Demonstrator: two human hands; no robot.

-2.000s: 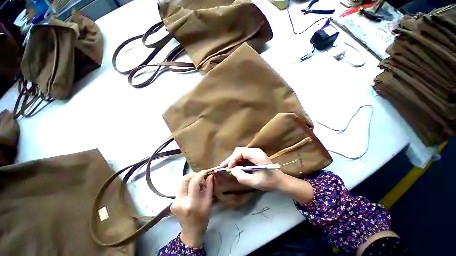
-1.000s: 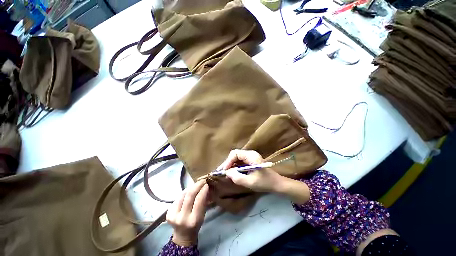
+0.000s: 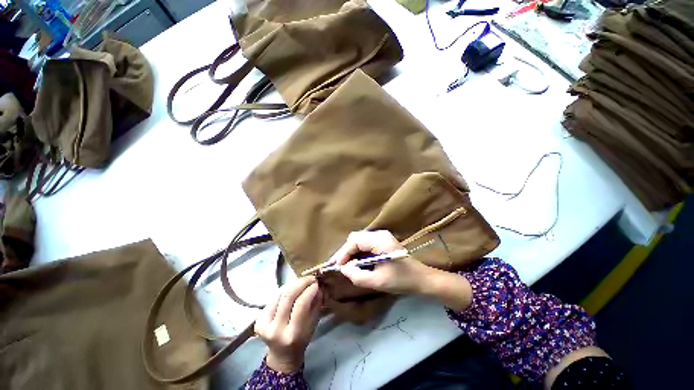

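A tan-brown bag (image 3: pixel 342 167) lies on the white table with its dark-brown straps (image 3: pixel 228 266) looped out to the left. My left hand (image 3: pixel 289 316) pinches a folded edge of the bag at its lower left side. My right hand (image 3: pixel 377 263) holds a slim white pen-shaped tool (image 3: pixel 380 258) like a pencil. The tool's front end is at the pinched edge, close to my left fingertips. The fingers hide the exact contact point. A pale gold-brown piped line (image 3: pixel 434 227) runs across the bag to the right of my right hand.
Another bag (image 3: pixel 319 49) lies beyond, one with a small label (image 3: pixel 161 335) at lower left, one at far left (image 3: pixel 91 99). A tall brown pile (image 3: pixel 639 107) stands at right. A black block (image 3: pixel 481 55), loose thin cord (image 3: pixel 559 190) and pliers (image 3: pixel 472 11) lie on the white table (image 3: pixel 183 183).
Over the last two seconds, both hands and the tool have shifted slightly at the same edge. The left hand is a little lower than at first. Both grips are kept.
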